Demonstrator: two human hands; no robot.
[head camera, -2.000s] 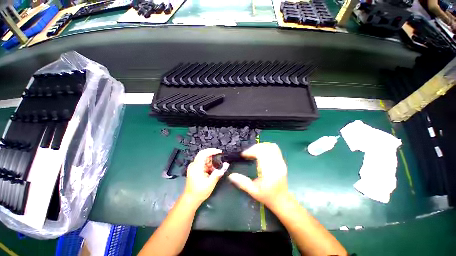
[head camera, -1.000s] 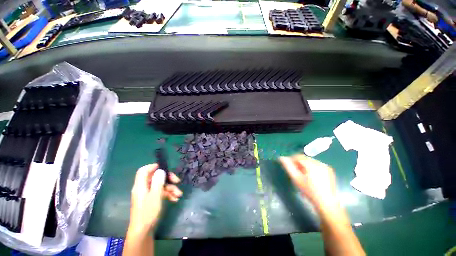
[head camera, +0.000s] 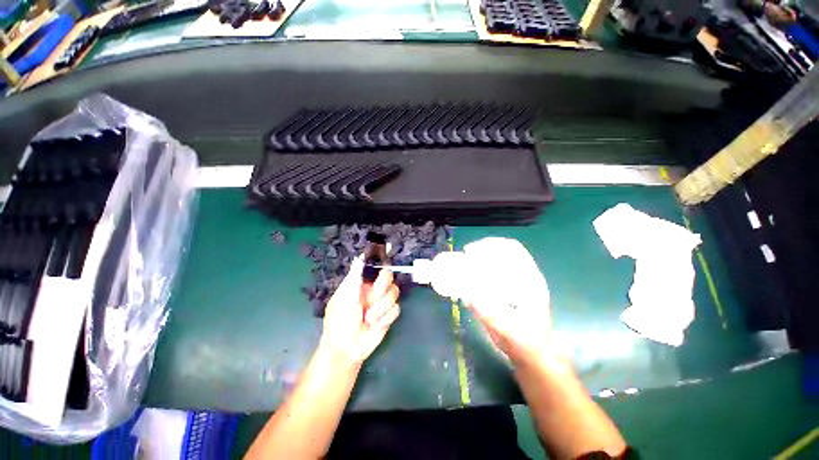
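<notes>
My left hand (head camera: 357, 316) holds a black plastic housing (head camera: 374, 247) upright over the heap. My right hand (head camera: 512, 292) holds the white squeeze bottle (head camera: 440, 274); its narrow tip points left and meets the housing, though exact contact is hard to tell. The right hand is overexposed, so its fingers are unclear. Small dark pieces (head camera: 341, 247) lie heaped under and behind the hands. Behind them the black tray (head camera: 462, 175) holds slanted black bars in a full back row and a shorter front row at left.
White slab with black housings in a clear plastic bag (head camera: 162, 225) at left, above a blue crate (head camera: 211, 436). Crumpled white sheet (head camera: 651, 269) at right. Yellowish post (head camera: 745, 157) at far right. Dark conveyor belt (head camera: 377, 76) beyond the tray; black parts on boards behind it.
My right hand has taken the bottle from the bench and brought it left to the housing. My left hand has moved right with the housing, from the heap's left side to over the heap.
</notes>
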